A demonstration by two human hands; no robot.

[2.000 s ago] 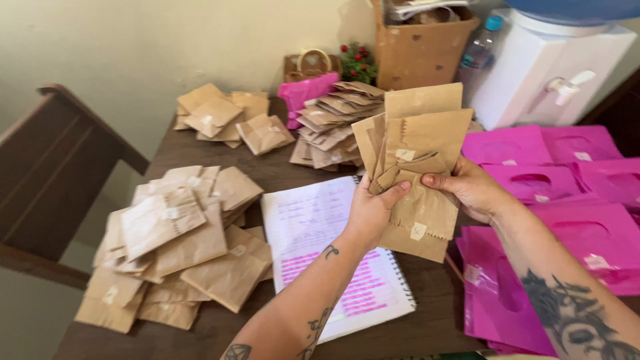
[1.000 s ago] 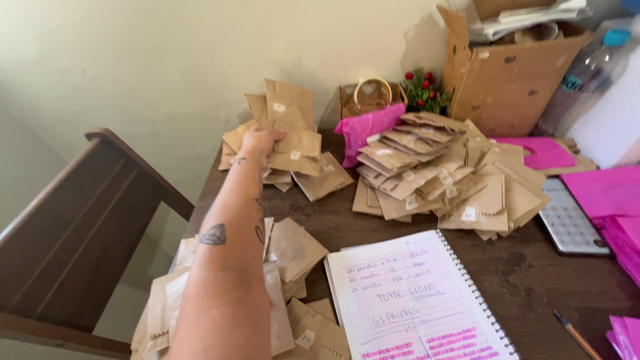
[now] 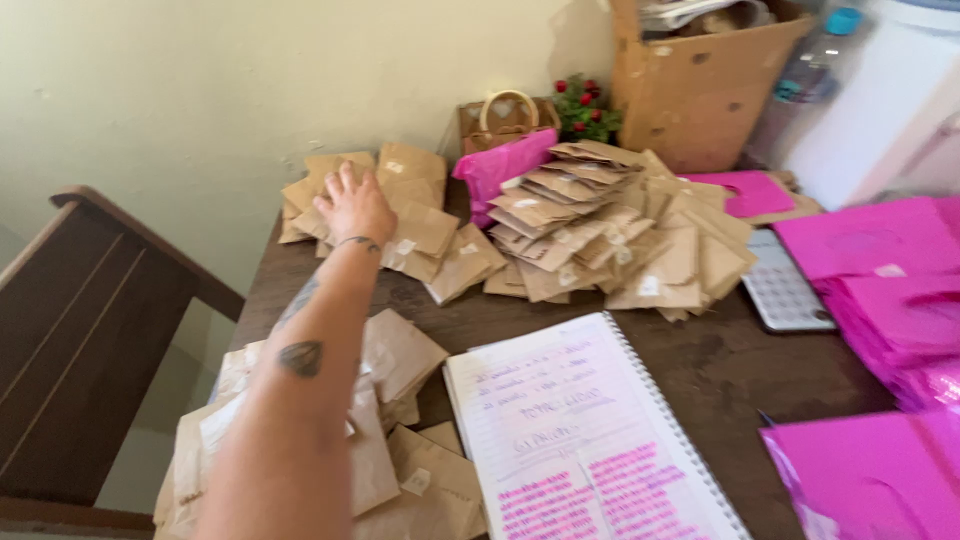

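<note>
My left hand reaches to the far left of the table, fingers apart, resting on or just over a pile of brown paper packets; whether it touches them is hard to tell. Beside it is a larger stack of brown paper packets. Under my forearm lies another heap of packets, partly hidden by the arm. A spiral notebook with handwriting and pink highlighting lies open at the centre. My right hand is out of view.
Pink bags lie along the right, near a calculator. Behind stand a cardboard box, a plastic bottle, a small red-and-green plant and a pink package. A wooden chair is at the left.
Two seconds ago both hands held packets over the notebook. One second ago my left hand held packets at the far-left pile; now its fingers are spread there. More packets lie beside the larger stack.
</note>
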